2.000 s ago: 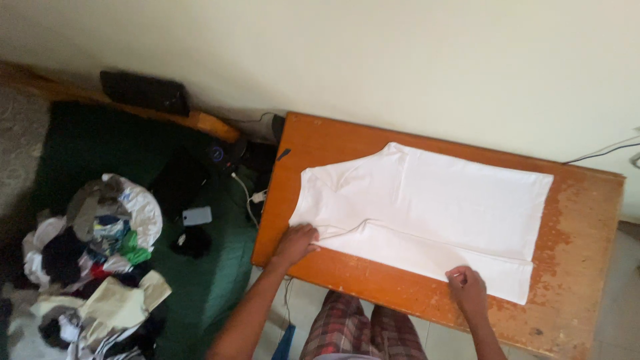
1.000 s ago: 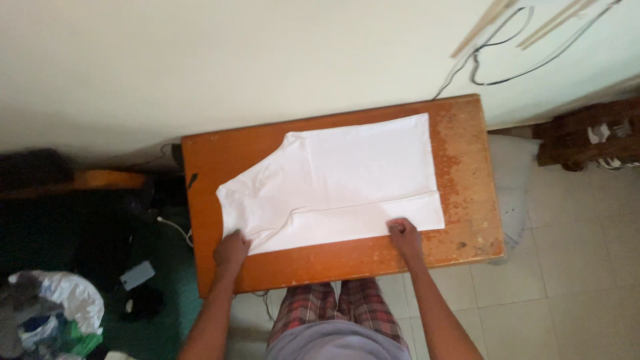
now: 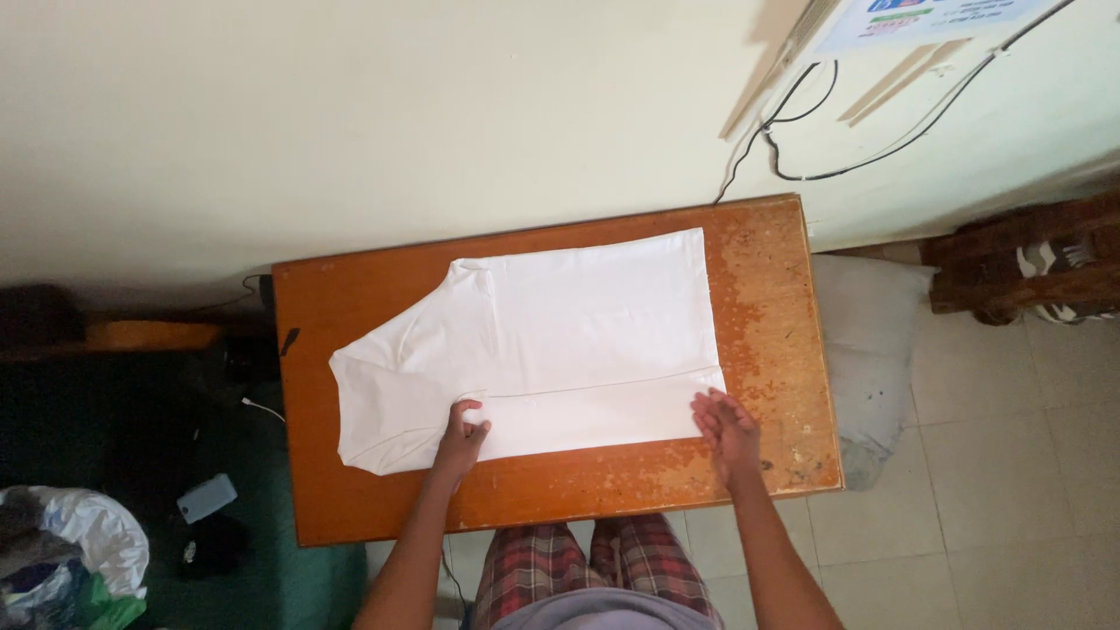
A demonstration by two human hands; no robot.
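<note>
A white cloth garment (image 3: 595, 315) lies on a worn wooden table (image 3: 770, 350), with a long strip along its near side folded over. Some creases run through its left part. My left hand (image 3: 464, 433) is on the near edge left of the middle, thumb and forefinger curved towards each other over the fabric; whether they pinch it is not clear. At the near right corner, my right hand (image 3: 728, 429) touches the cloth with its fingers a little spread and nothing gripped.
A wall with black cables (image 3: 779, 157) runs behind the table. A grey sack-like bag (image 3: 866, 350) stands against the table's right side. To the left, a phone (image 3: 207, 498) and a heap of clothes (image 3: 79, 551) lie on a dark green surface. Shoes (image 3: 1050, 258) are at far right.
My left hand has moved right along the near edge, away from the garment's left end. The creased near strip now lies flatter. The view has shifted to the right.
</note>
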